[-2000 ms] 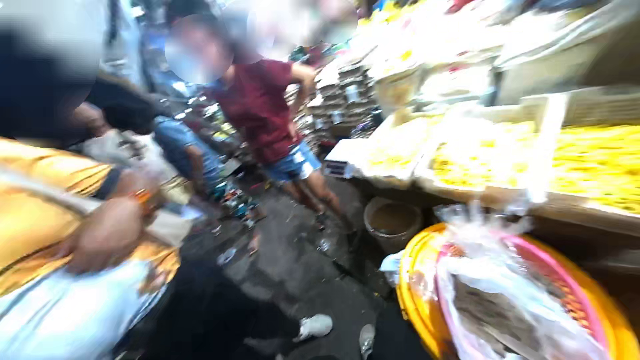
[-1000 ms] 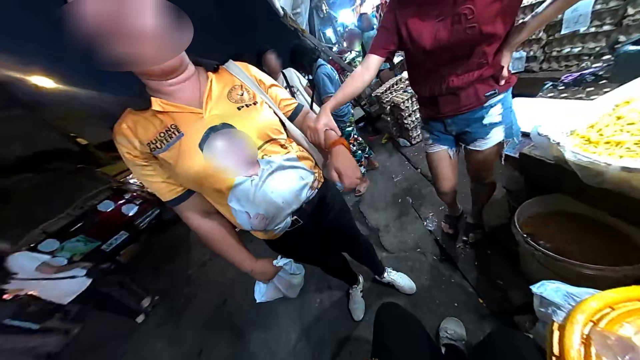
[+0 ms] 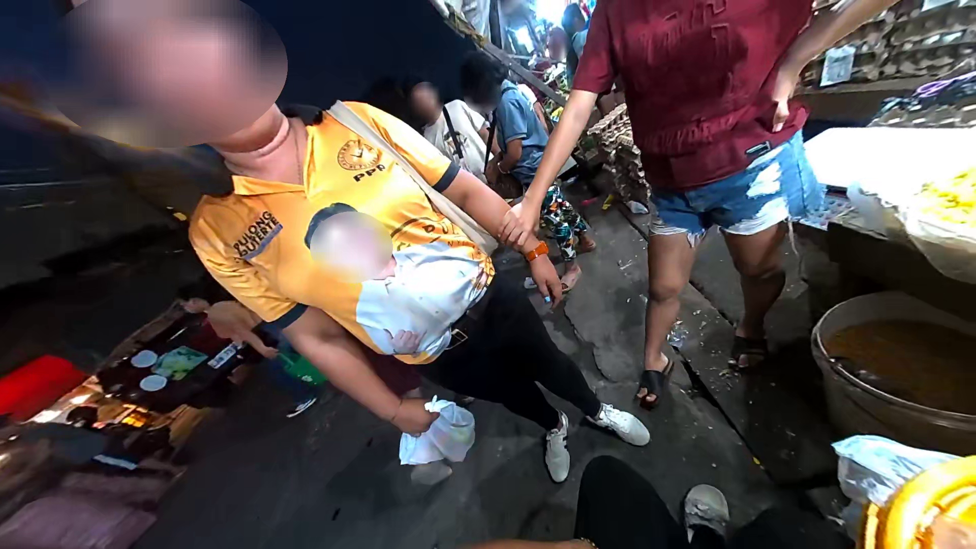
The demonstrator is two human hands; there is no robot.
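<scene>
A strip of skin with a thin bracelet (image 3: 587, 543) shows at the bottom edge, apparently part of my left hand or wrist; its fingers are hidden. My right hand is out of view. Nearest are my knee in black trousers (image 3: 625, 503) and my shoe (image 3: 705, 507). In front stands a person in a yellow printed polo shirt (image 3: 328, 229), holding a white plastic bag (image 3: 438, 431) low and wearing an orange wristband (image 3: 537, 252). Another person, in a maroon shirt (image 3: 701, 91) and denim shorts (image 3: 736, 187), has a hand on the first one's forearm.
At right stand a bucket of brownish liquid (image 3: 827, 366), a clear plastic bag (image 3: 884, 461) and a round yellow container (image 3: 926, 496). Above the bucket, a stall holds yellow food (image 3: 953, 194). Egg trays (image 3: 892, 38) are stacked behind. More people sit farther back on the dark paved ground (image 3: 290, 473).
The view has swung far left since the oldest frame. The yellow-shirted person's arm with the wristband, bent across the body then, now hangs lower, with the maroon-shirted person's hand on it.
</scene>
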